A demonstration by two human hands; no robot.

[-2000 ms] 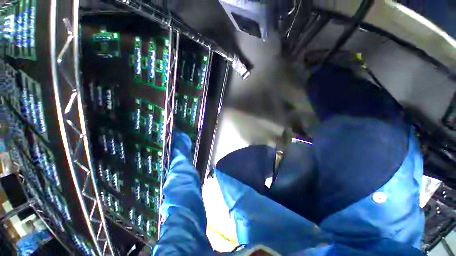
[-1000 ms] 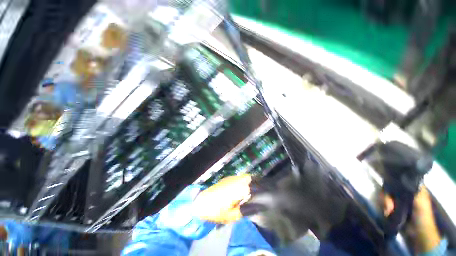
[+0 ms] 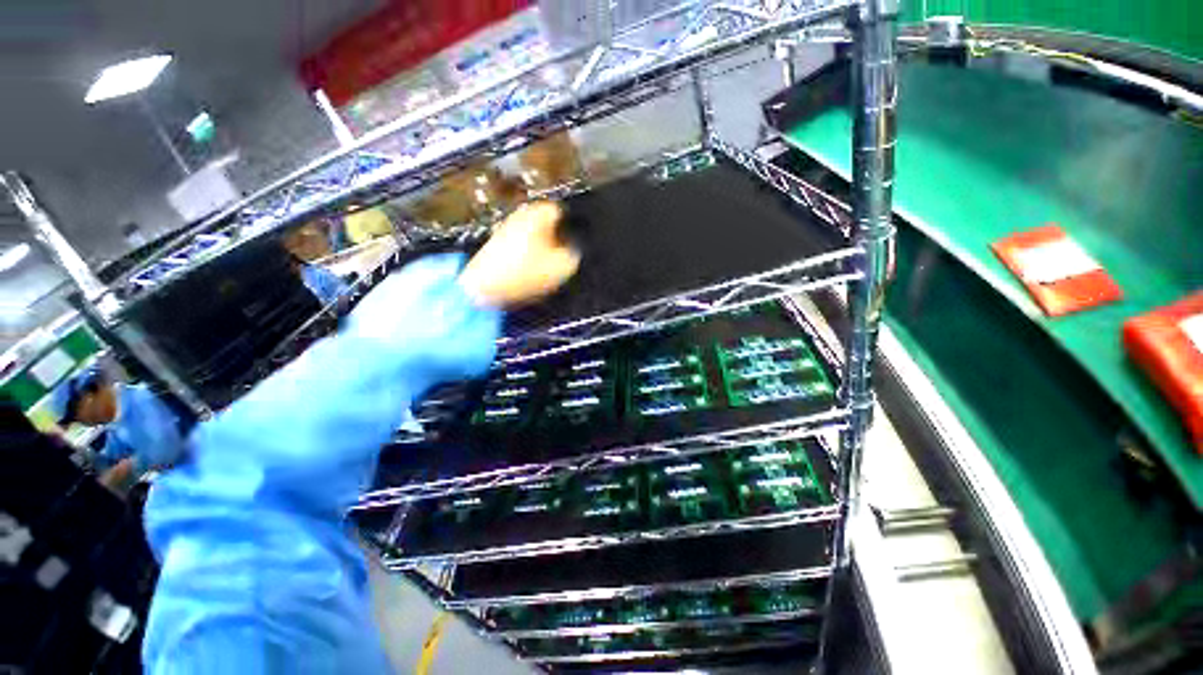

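My left hand (image 3: 525, 255), blurred, reaches in a blue sleeve over the upper shelf of the chrome wire rack (image 3: 868, 172). Black shows at its fingertips; whether the fingers hold anything is unclear. The shelf's black mat (image 3: 699, 237) bears a small part of a green board (image 3: 686, 166) at its back edge. On the shelf below, green circuit board panels (image 3: 772, 369) lie side by side, partly hidden by my arm. The shelf under that holds another row of panels (image 3: 683, 488). My right hand is not in view.
At the right, a curved green-topped bench (image 3: 1009, 172) carries red-orange packs (image 3: 1059, 270) with white labels. Lower shelves hold more panels (image 3: 699, 607). At the left are a person in blue (image 3: 143, 422) and black boxes (image 3: 66, 554). Another person's head (image 3: 310, 241) shows behind the rack.
The view has swung up to the rack's front. My left hand has risen from low in front of me to over the upper shelf. My right hand and the dark scanner have left the picture.
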